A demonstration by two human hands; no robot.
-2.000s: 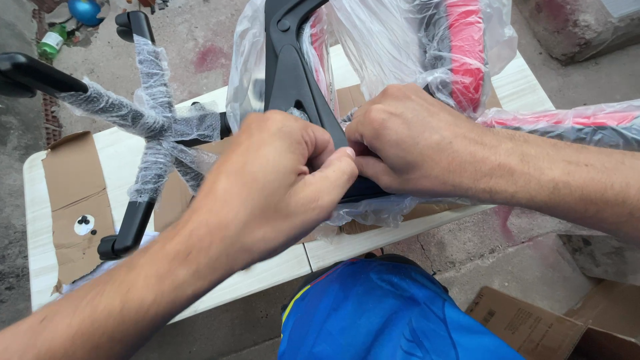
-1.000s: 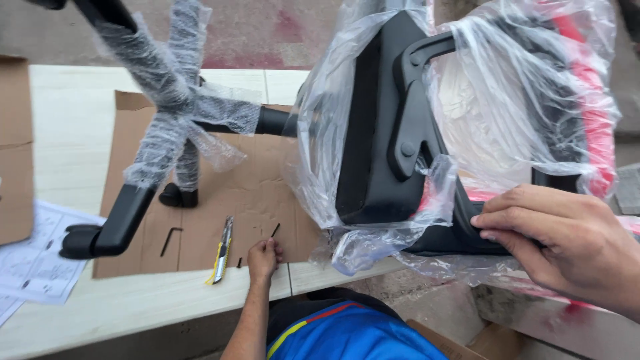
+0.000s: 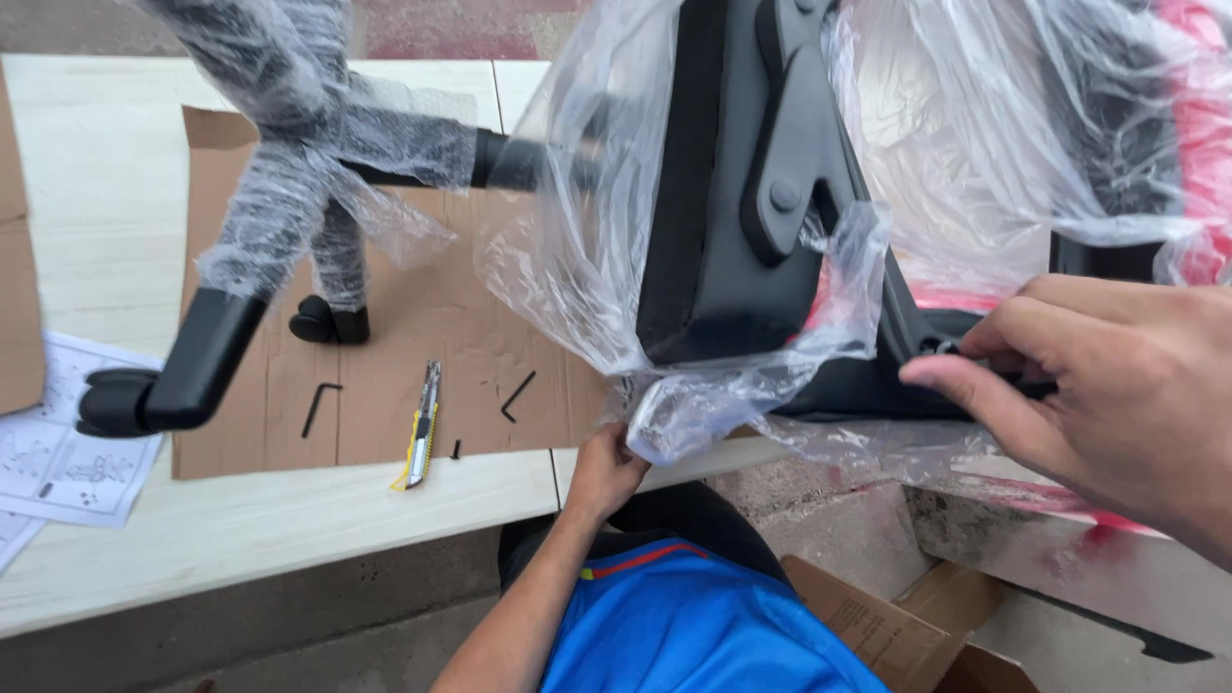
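Observation:
Plastic film [image 3: 577, 221] covers much of a chair seat with a black armrest [image 3: 784, 183]. My left hand [image 3: 608, 472] is at the film's lower edge by the table front; its fingertips are partly hidden, so its grip is unclear. At the lower end of the armrest bracket [image 3: 895, 298], my right hand [image 3: 1088, 385] has thumb and fingers around a small dark part that it mostly hides. Left of the seat stands a black chair base [image 3: 221, 337] wrapped in film. Two hex keys [image 3: 318, 409], [image 3: 510, 399], a yellow utility knife [image 3: 421, 428] and a small black screw [image 3: 456, 449] lie between base and hand.
Flat cardboard [image 3: 404, 318] covers part of the white table [image 3: 106, 202]. Printed instruction sheets [image 3: 91, 462] lie at the left beside another cardboard piece [image 3: 14, 279]. Below the table at the right is an open cardboard box [image 3: 866, 616]. A red and black film-wrapped part [image 3: 1203, 106] stands at the right.
My left hand has moved right, from the hex key on the cardboard to the film's edge; that key now lies on the cardboard. Two seconds ago both hands were together at the bracket. The view has shifted.

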